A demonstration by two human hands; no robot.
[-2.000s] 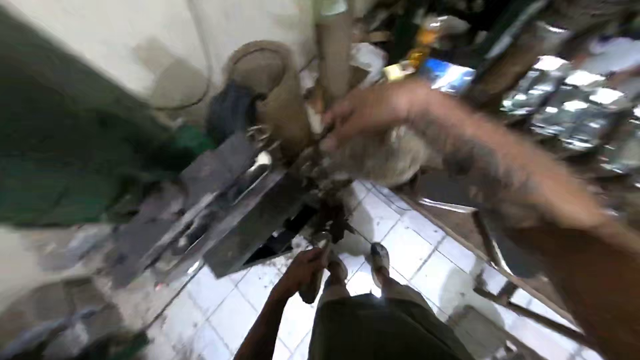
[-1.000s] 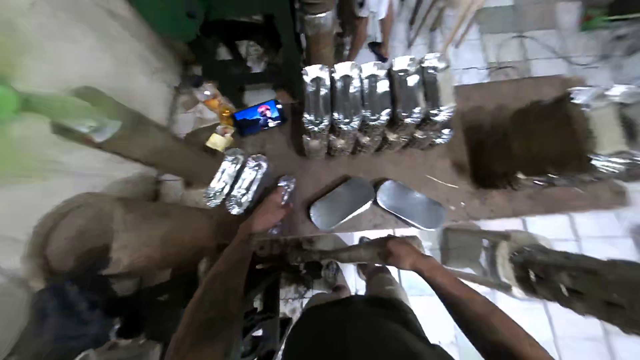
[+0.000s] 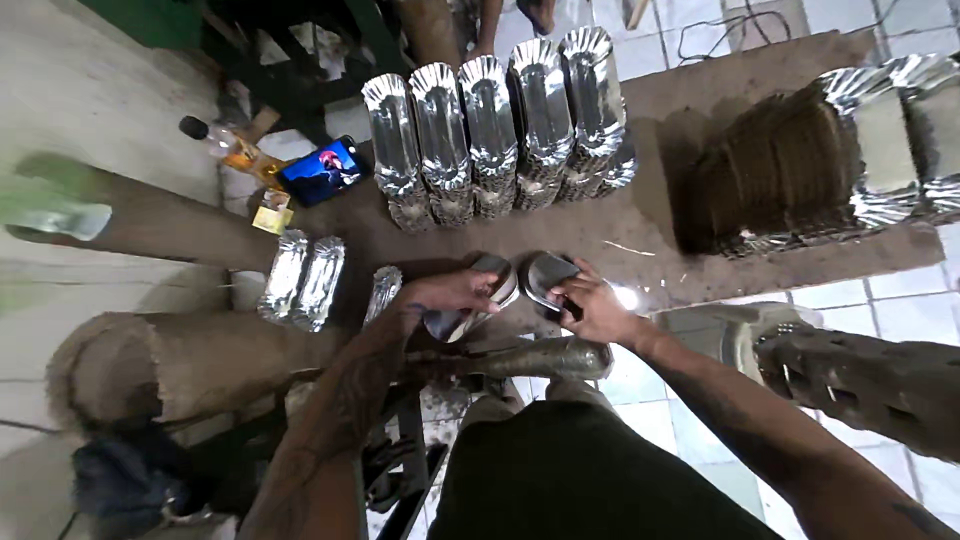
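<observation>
My left hand (image 3: pixel 469 291) grips an oval sheet-metal piece (image 3: pixel 444 324) with a raised edge, low over the wooden bench (image 3: pixel 592 232). Beside it, my right hand (image 3: pixel 592 304) has its fingers closed around a second shiny metal piece (image 3: pixel 541 271) of similar shape; the two pieces are a small gap apart. A narrow fluted foil-like metal mold (image 3: pixel 384 289) lies left of my left hand, partly behind that forearm. Two more fluted molds (image 3: pixel 319 283) lie side by side further left. Just below my hands, a thick club-like tool (image 3: pixel 555 360) lies crosswise at the bench's near edge.
Several stacks of long fluted metal molds (image 3: pixel 491 127) stand across the bench, with more stacks (image 3: pixel 885 142) at right. A lit phone (image 3: pixel 322 172), a bottle (image 3: pixel 236 154) and a yellow packet (image 3: pixel 273 216) are at upper left. Another person's foot (image 3: pixel 538 13) shows beyond.
My right hand has let go of the club-like tool and holds a metal piece. My left hand has left the small fluted mold for the other piece. Both pieces lay on the bench one second ago.
</observation>
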